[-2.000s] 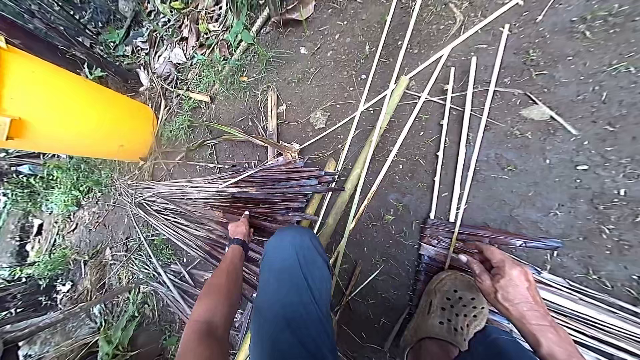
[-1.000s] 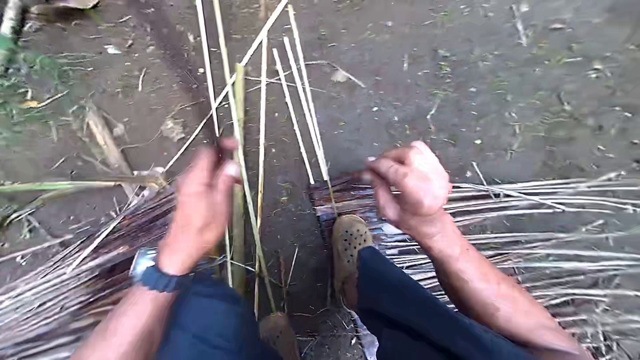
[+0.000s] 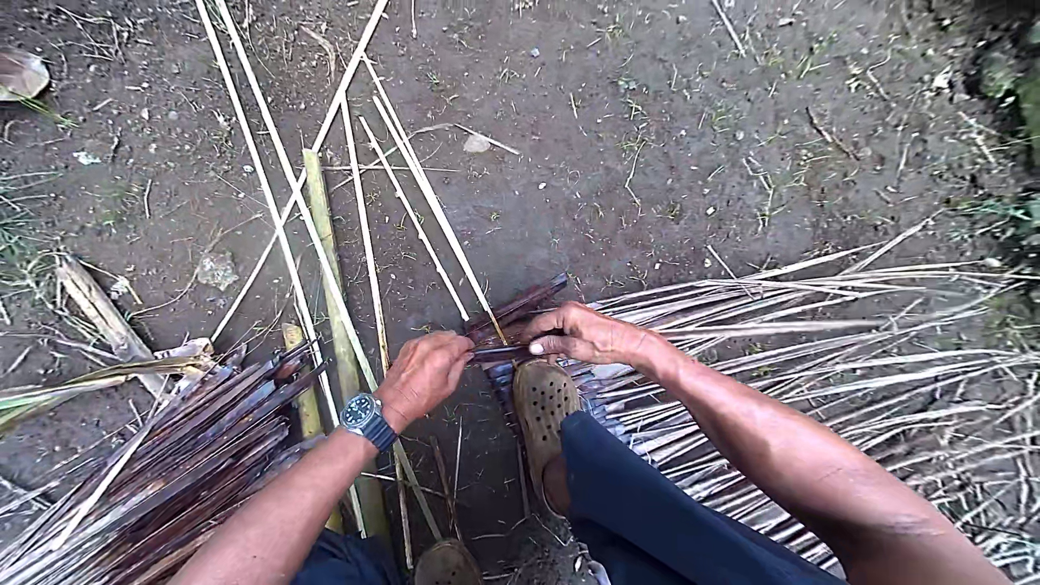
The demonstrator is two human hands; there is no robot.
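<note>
My left hand, with a watch on the wrist, grips the left end of a dark brown leaf strip. My right hand pinches the same strip farther right, thumb in front. The strip lies just above the toe of a brown clog. Beneath the clog and right hand spreads a row of dark strips with long pale dry leaf ends running right. A thin pale split stick reaches from the upper left to the row near my right hand.
A pile of dark dry leaf strips lies at the lower left. Long pale sticks and a greenish pole lie on the bare soil left of my hands. A wood piece is farther left, and a second clog at the bottom.
The view has shifted right since the first frame. Both hands, apart in the earlier frames, are now close together on one dark strip. My left hand has left the leaf pile.
</note>
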